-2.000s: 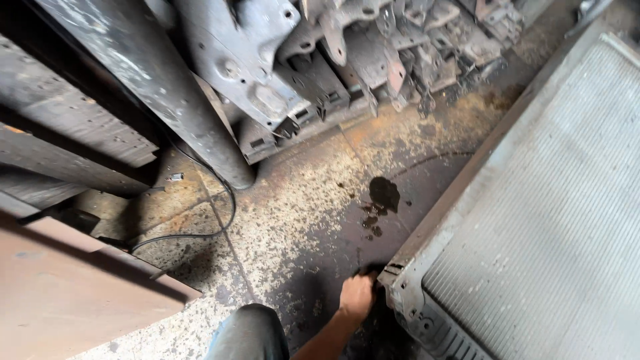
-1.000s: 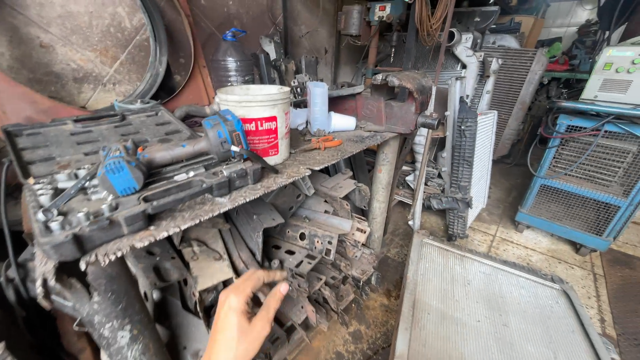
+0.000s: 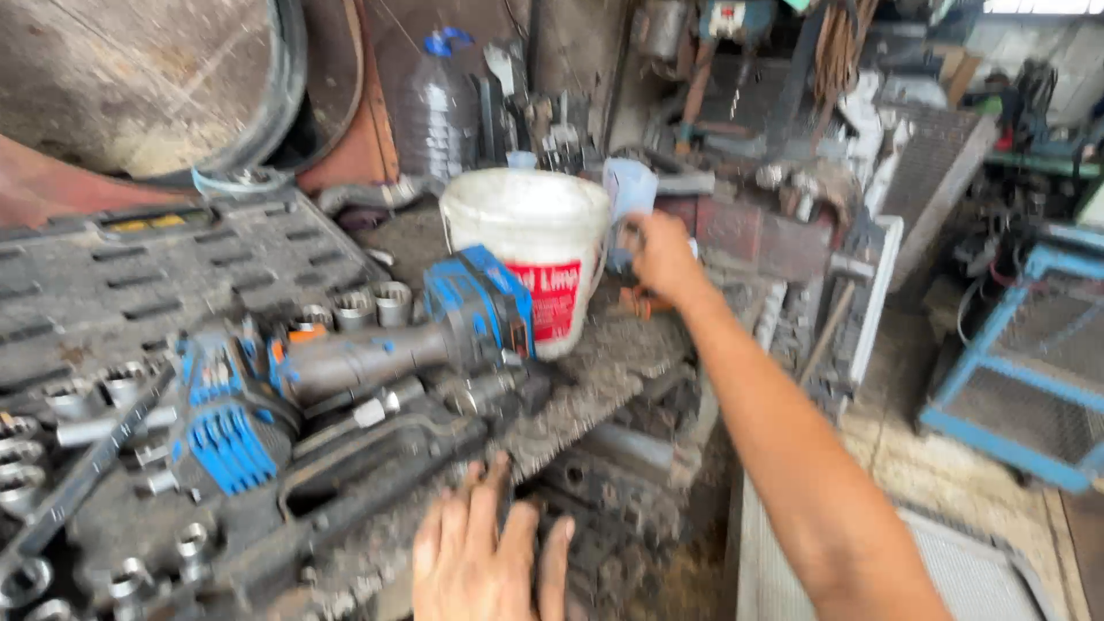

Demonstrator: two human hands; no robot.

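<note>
My right hand (image 3: pixel 662 254) reaches across the workbench to a translucent plastic cup (image 3: pixel 630 188) beside a white plastic bucket (image 3: pixel 528 216). Its fingers are curled at the cup; blur hides whether they grip it. Orange-handled pliers (image 3: pixel 645 302) lie just below that hand. My left hand (image 3: pixel 493 543) is at the bench's front edge, fingers spread, with nothing in it. Left of the bucket, a blue and grey cordless power tool (image 3: pixel 362 354) rests on an open socket set case (image 3: pixel 172 285). Several metal sockets (image 3: pixel 392 304) and a ratchet wrench (image 3: pixel 95 466) lie around the tool.
A large water bottle (image 3: pixel 438 112) stands behind the bucket. Metal brackets (image 3: pixel 595 492) are piled below the bench (image 3: pixel 595 371). A radiator (image 3: pixel 966 561) lies low at the right, near a blue metal cart (image 3: pixel 1009 362). A drill press (image 3: pixel 733 26) is at the back.
The view has risen from the floor to the bench and come closer to it. My right arm has come into view, stretched to the cup. The hand by the radiator's edge earlier is no longer there.
</note>
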